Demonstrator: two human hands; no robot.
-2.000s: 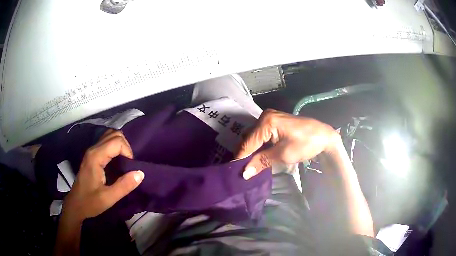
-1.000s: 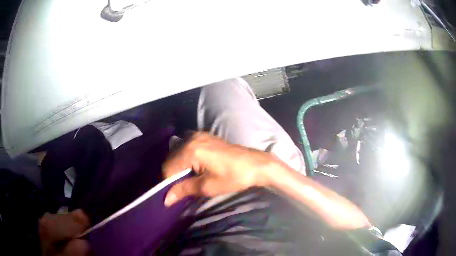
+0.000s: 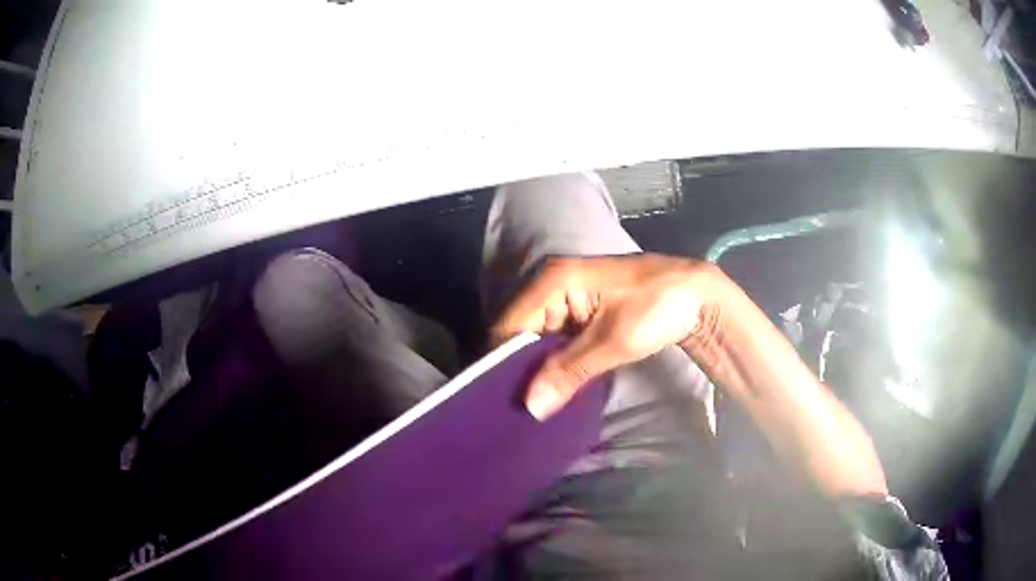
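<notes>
A dark purple fabric panel (image 3: 420,471) with a thin white edge lies slantwise over my lap, from the lower left up to the middle. Small white marks show by its lower left end. My right hand (image 3: 608,323) pinches its upper right corner, thumb on the near face and fingers behind the white edge. My left hand is not in the picture. The far lower left end of the panel is cut off by the frame's edge.
The white machine table (image 3: 375,114), with a printed ruler along its edge, spans the top. Dark purple cloth with a white piece (image 3: 170,346) hangs at left. A green curved bar (image 3: 784,230) is at right, near strong glare. A small dark red object (image 3: 907,23) lies at the table's upper right.
The white-lettered piece has left view. The panel is drawn out with its white edge stretched slantwise. My left hand has gone out at the lower left. My right hand has moved back right since one second ago.
</notes>
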